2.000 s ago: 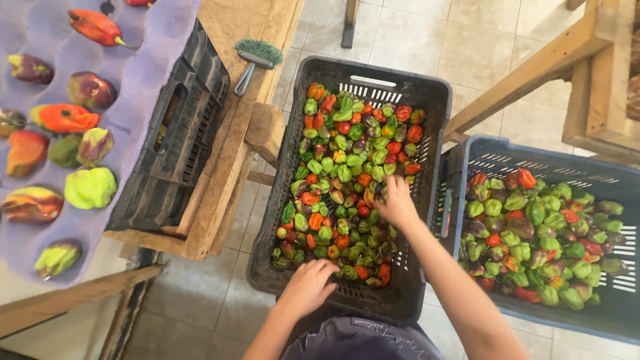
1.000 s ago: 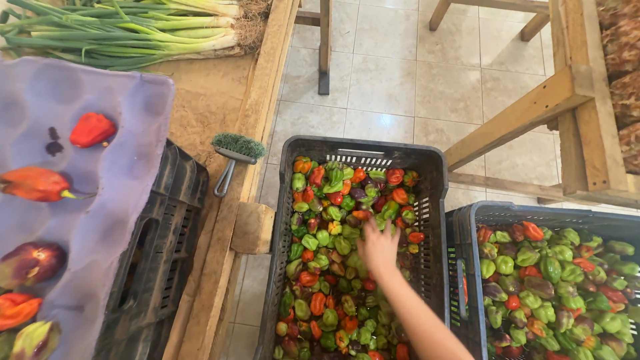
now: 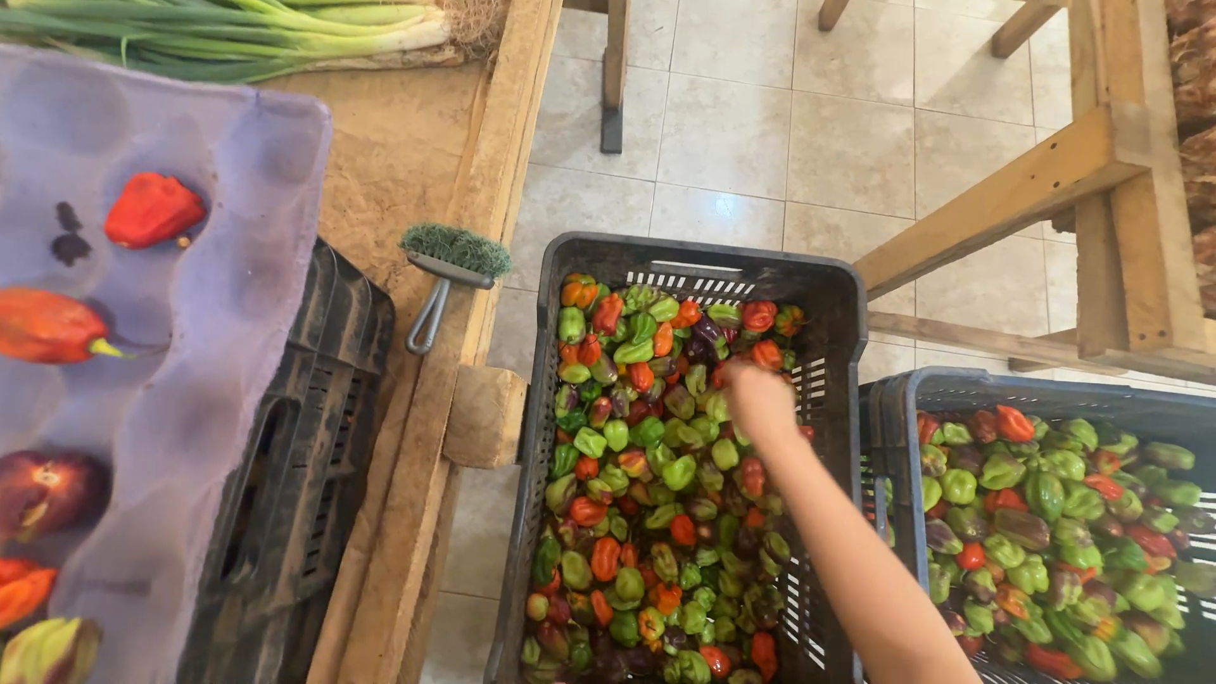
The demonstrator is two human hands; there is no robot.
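Observation:
My right hand (image 3: 757,397) reaches into the upper right part of a black plastic crate (image 3: 845,285) full of small green, red, orange and purple habanero-type peppers (image 3: 679,472). Its fingers point down among the peppers and are blurred, so whether they grip one cannot be told. My left hand is out of view. To the right stands a dark blue plastic crate (image 3: 907,456) with more such peppers (image 3: 1043,496). At the left lies a purple molded tray (image 3: 218,313) with a red pepper (image 3: 155,210) and several others in its cups.
The tray rests over a black crate (image 3: 285,475) beside a wooden table (image 3: 408,133). On the table are a green-bristled brush (image 3: 454,255) at the edge and leeks or large green onions (image 3: 285,33). A wooden stand (image 3: 997,204) rises beyond the crates on the tiled floor (image 3: 722,133).
My left hand was over the crate's lower part two seconds ago and has left the view. My right hand is now nearer the crate's right wall. The view has shifted.

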